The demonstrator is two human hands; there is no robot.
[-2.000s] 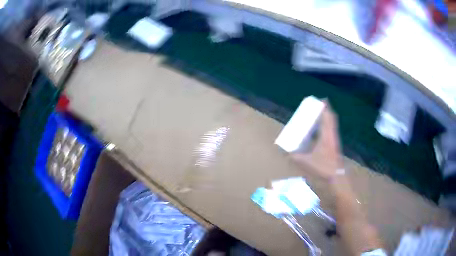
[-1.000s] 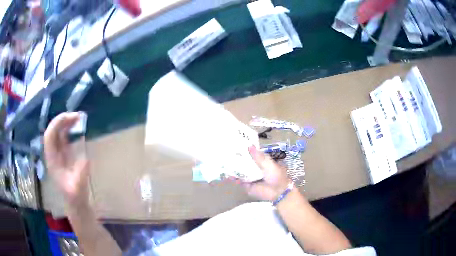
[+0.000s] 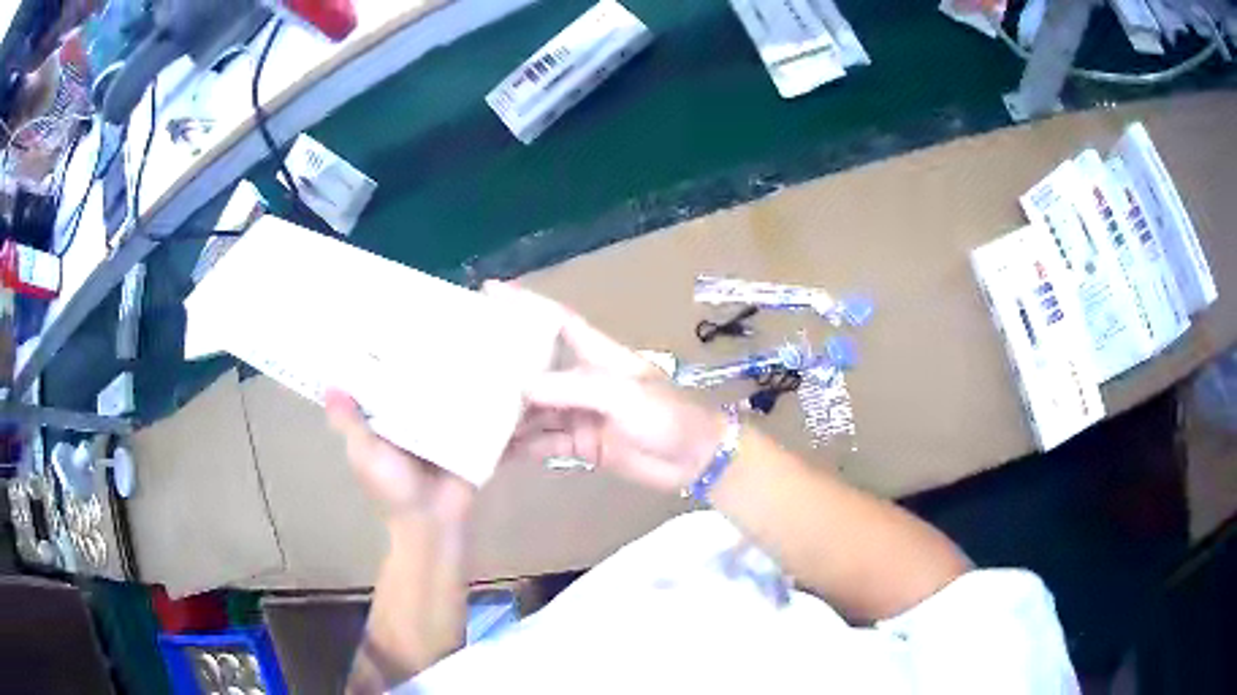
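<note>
A long white retail box [image 3: 366, 326] is held up, tilted, in front of me. My left hand [image 3: 394, 468] supports its lower edge. My right hand [image 3: 617, 414] grips its right end. The inside of the box cannot be seen. Beside my right hand on the cardboard-covered bench lie slim clear-bagged parts with blue ends [image 3: 780, 295], a second bagged part [image 3: 739, 368] and black coiled cables [image 3: 729, 325]. My hands and the box hide part of the bench.
Overlapping white printed boxes [image 3: 1085, 278] lie on the bench at right. More white boxes [image 3: 567, 68] lie on the green conveyor belt [image 3: 678, 129]. A metal bracket [image 3: 1051, 68] stands at upper right. A blue crate [image 3: 224, 665] and round metallic parts [image 3: 84, 523] are at lower left.
The white box has moved left and turned flatter. My left hand has come in from the left and taken hold of it. My right hand has shifted left and up with it.
</note>
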